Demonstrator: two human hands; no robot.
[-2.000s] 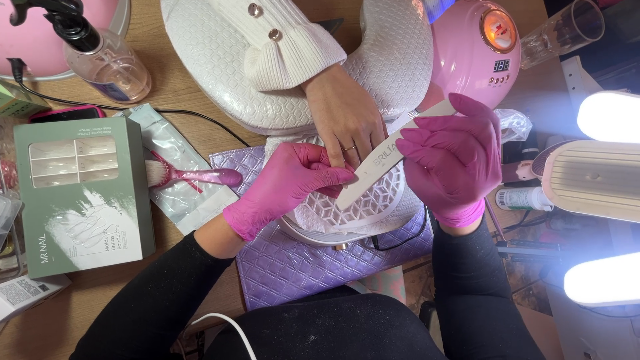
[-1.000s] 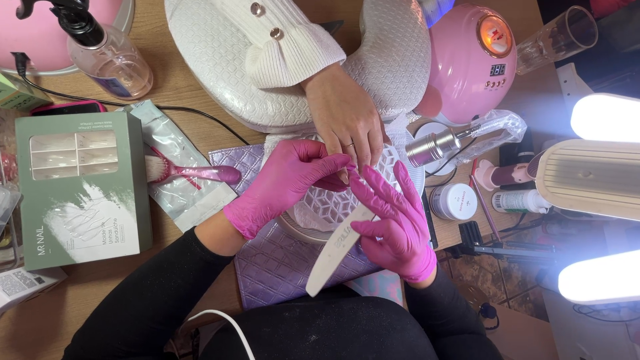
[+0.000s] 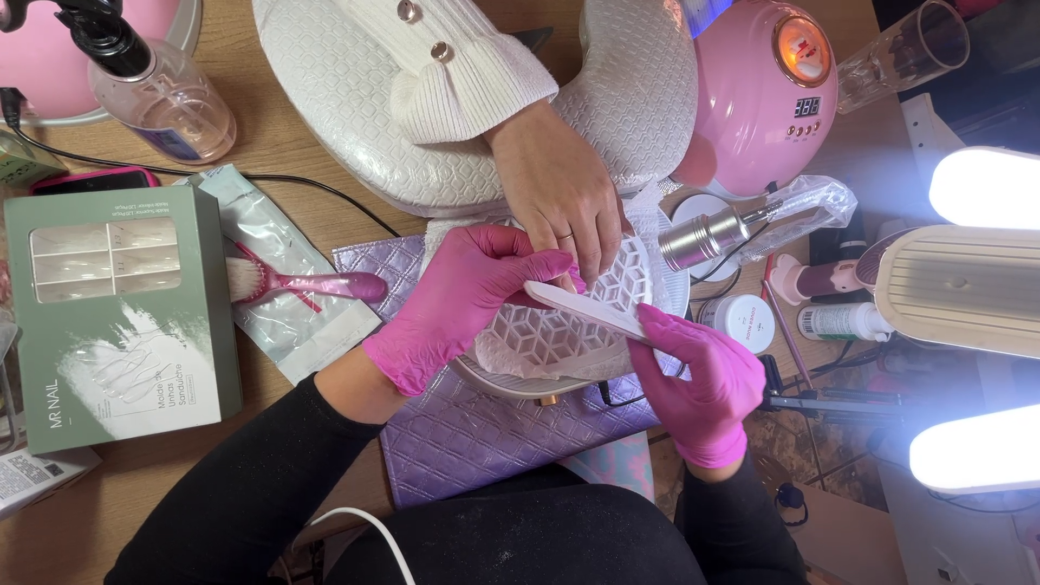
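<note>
My left hand [image 3: 479, 292], in a pink glove, has its thumb and fingers closed around a fingertip of another person's hand [image 3: 561, 183]. That hand wears a ring and reaches out of a white knit sleeve [image 3: 455, 81]. In my gloved right hand [image 3: 703, 378] is a white nail file [image 3: 581, 307], held at its right end. Its left end lies by my left thumb, near the person's fingertips; whether it touches a nail cannot be told. Beneath the hands is a nail dust collector with a white geometric grille [image 3: 536, 345], with white tissue around it.
A white cushion [image 3: 366, 122] supports the person's forearm. Right of it are a pink nail lamp [image 3: 764, 97], a silver nail drill handpiece [image 3: 703, 237] and a white jar [image 3: 738, 322]. Leftward are a green box [image 3: 122, 325], a pink-handled brush [image 3: 325, 286] and a pump bottle [image 3: 171, 106]. Bright lamps [image 3: 983, 187] stand far right.
The file was raised at the upper right, then tilted low under my open right fingers; now it points left toward the person's fingertips. My left hand stays at those fingers.
</note>
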